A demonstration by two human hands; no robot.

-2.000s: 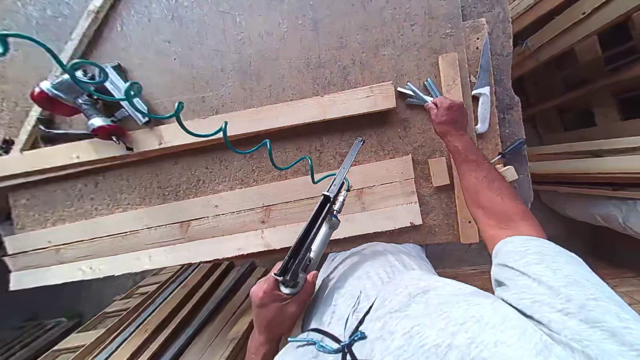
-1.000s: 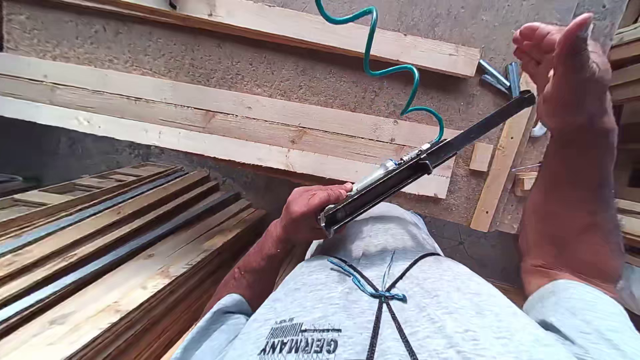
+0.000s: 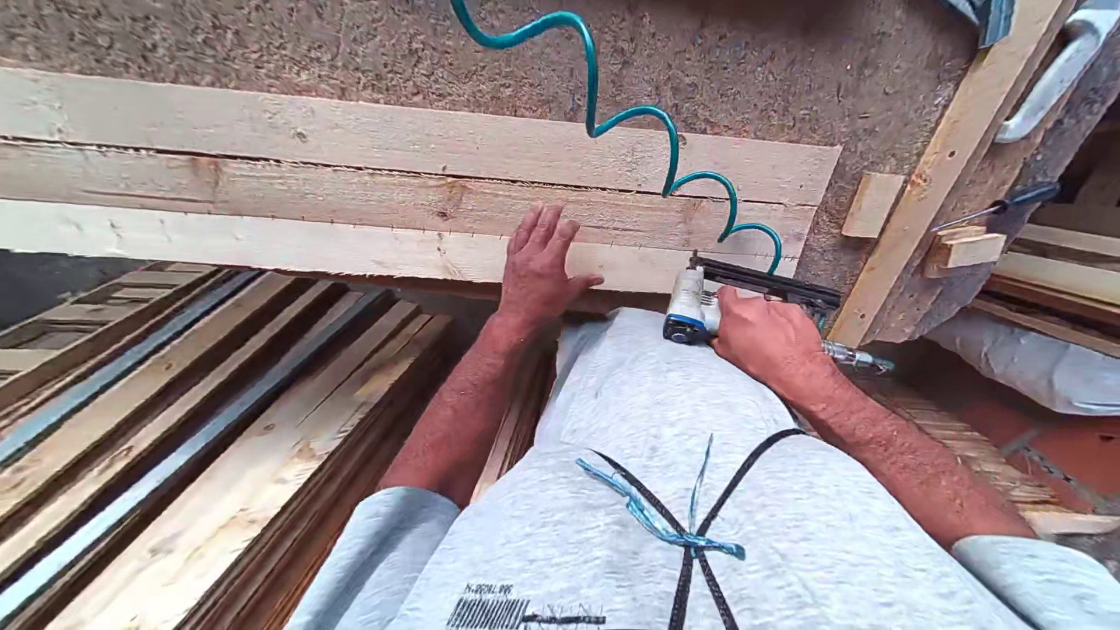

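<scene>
My right hand point(image 3: 770, 337) grips a pneumatic stapler point(image 3: 696, 302), its nose near the front edge of the boards close to their right end. A coiled green air hose point(image 3: 643, 112) hangs across the boards toward the tool. My left hand point(image 3: 541, 267) lies with spread fingers on the front wooden board point(image 3: 350, 243), over its seam with the middle board point(image 3: 350, 194). A third board point(image 3: 350, 122) lies behind, with a thin dark gap along part of its seam. Small marks run along the front seam.
At the right, a wooden batten point(image 3: 949, 175) crosses the particleboard bench point(image 3: 787, 70). Near it are a small wood block point(image 3: 872, 204), a screwdriver point(image 3: 1032, 194), stacked blocks point(image 3: 971, 249) and a white handle point(image 3: 1054, 74). Stacked planks point(image 3: 289, 437) fill the lower left.
The stapler has passed from my left hand to my right hand. My left hand has come down onto the boards. My right hand has left the area by the metal strips. The view has shifted.
</scene>
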